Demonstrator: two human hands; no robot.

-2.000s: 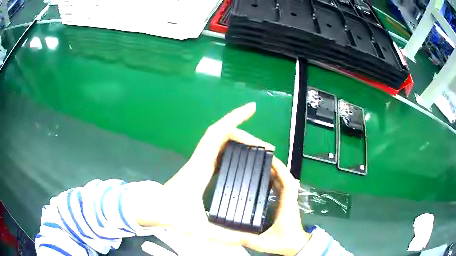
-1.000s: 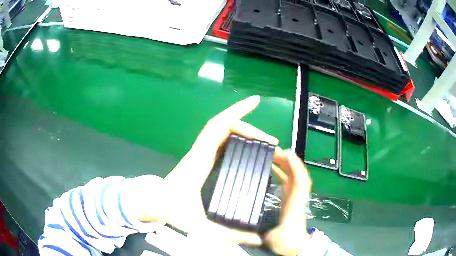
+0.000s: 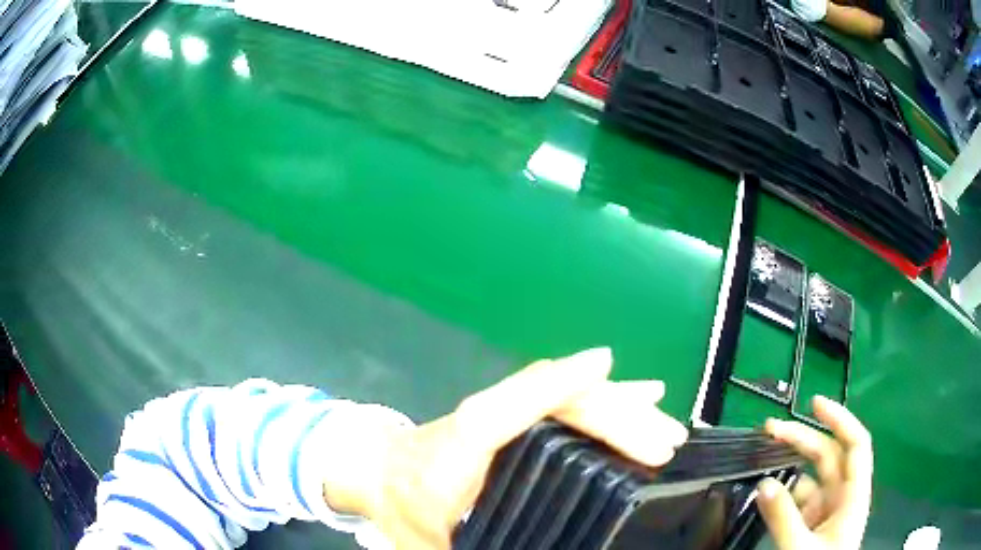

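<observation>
A stack of black phone housings [image 3: 559, 489] is at the bottom centre right, cut off by the lower edge. Its slabs are fanned or split, with a second group of thin edges [image 3: 731, 453] towards the right. My left hand [image 3: 516, 430] grips the stack from the left, thumb and fingers over its top. My right hand [image 3: 823, 478] is at the right end, its fingers on the housings there. Two loose phone frames lie side by side on the green bench, a left one [image 3: 777, 295] and a right one [image 3: 830, 322], just above my right hand.
A black-and-white strip [image 3: 731, 290] lies left of the loose frames. Piled black blister trays [image 3: 742, 81] stand on a red base [image 3: 914, 258] at the upper right. A white tray [image 3: 452, 43] is at the top. A ragged pale pile [image 3: 32, 64] is at the far left. Another person's arm [image 3: 855, 19] shows top right.
The housings have moved down and right and are now tilted, with the stack splitting apart. My right hand has moved right. The view has shifted, so the bench things appear further right and lower.
</observation>
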